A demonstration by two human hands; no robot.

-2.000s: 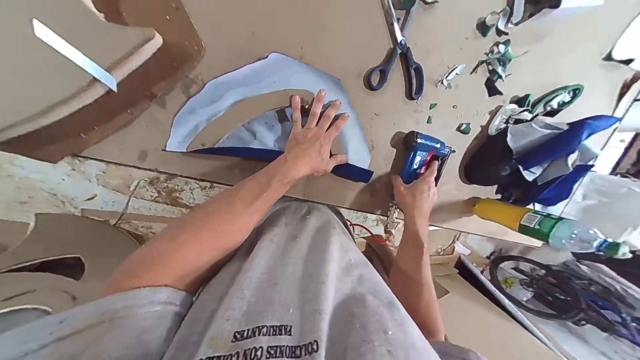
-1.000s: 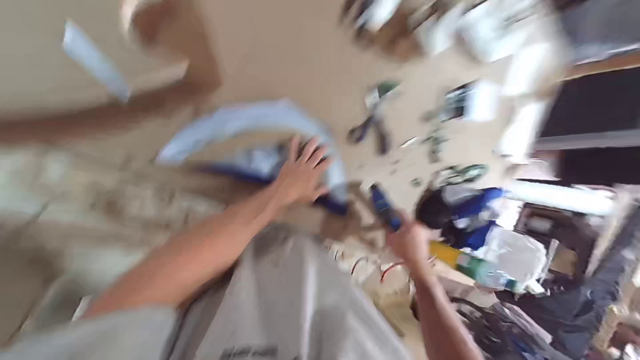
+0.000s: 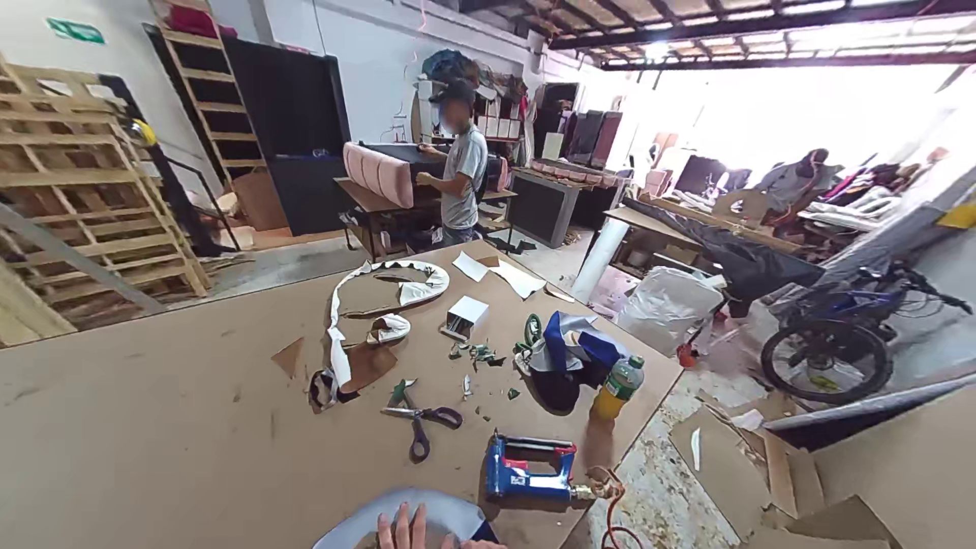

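Note:
At the bottom edge, the fingers of my left hand (image 3: 402,531) lie on a curved piece covered in grey-blue fabric (image 3: 431,499), with a dark blue part at its right end. More fingertips, probably of my right hand (image 3: 480,544), show beside them, mostly cut off. A blue pneumatic staple gun (image 3: 528,485) lies on the table to the upper right with no hand on it; an orange air hose (image 3: 612,511) is joined to it. Scissors with dark handles (image 3: 419,415) lie open above the fabric piece.
Fabric scraps (image 3: 476,354), a small white-topped box (image 3: 465,316), a curved white-edged piece (image 3: 335,328) and bunched blue-grey fabric (image 3: 568,343) lie on the table (image 3: 168,427). A bottle (image 3: 619,387) stands near its right edge. Beyond, a person (image 3: 461,168) works at pink upholstery; a bicycle (image 3: 827,347) is right.
The view has swung up across the workshop. My right hand has let go of the staple gun, which it held two seconds ago; the gun now lies on the table.

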